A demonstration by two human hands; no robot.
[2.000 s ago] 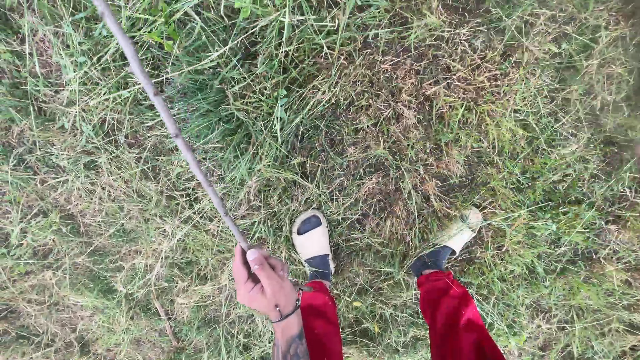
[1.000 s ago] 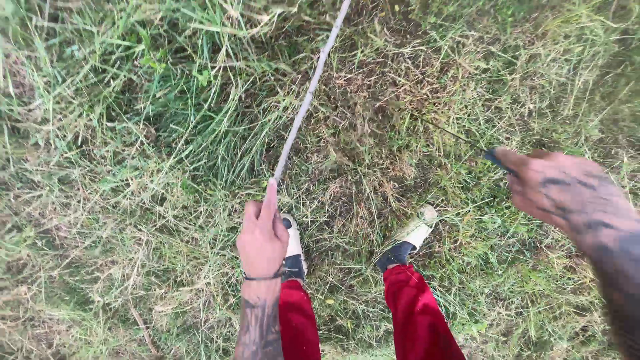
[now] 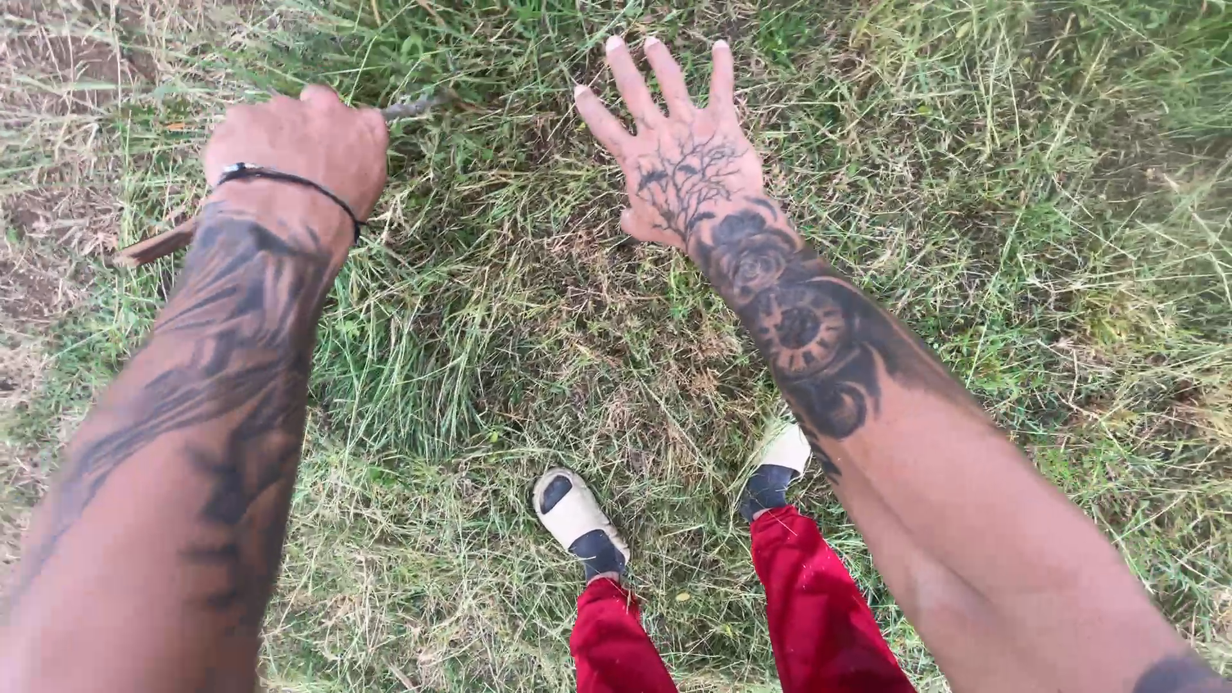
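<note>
At the upper left of the head view, my left hand (image 3: pixel 296 154) is closed around a wooden stick (image 3: pixel 157 243). One thick, broken-looking end sticks out left of the wrist, and a thinner grey part shows right of the knuckles. The fingers are hidden behind the back of the hand. My right hand (image 3: pixel 688 159), tattooed on its back, is stretched out at the top middle with its fingers spread and nothing seen in it. It does not touch the stick. The palm faces away from view.
Grass (image 3: pixel 597 337), part green and part dry, covers the ground. Below stand my feet in a beige slide sandal (image 3: pixel 577 515) and another sandal (image 3: pixel 787 449), with red trousers (image 3: pixel 818 602). Bare soil (image 3: pixel 58 231) shows at the far left.
Both hands have reached forward. My right hand held a thin dark-handled tool one second ago and is now spread without it. The stick, which pointed forward, now lies more crosswise in my left hand.
</note>
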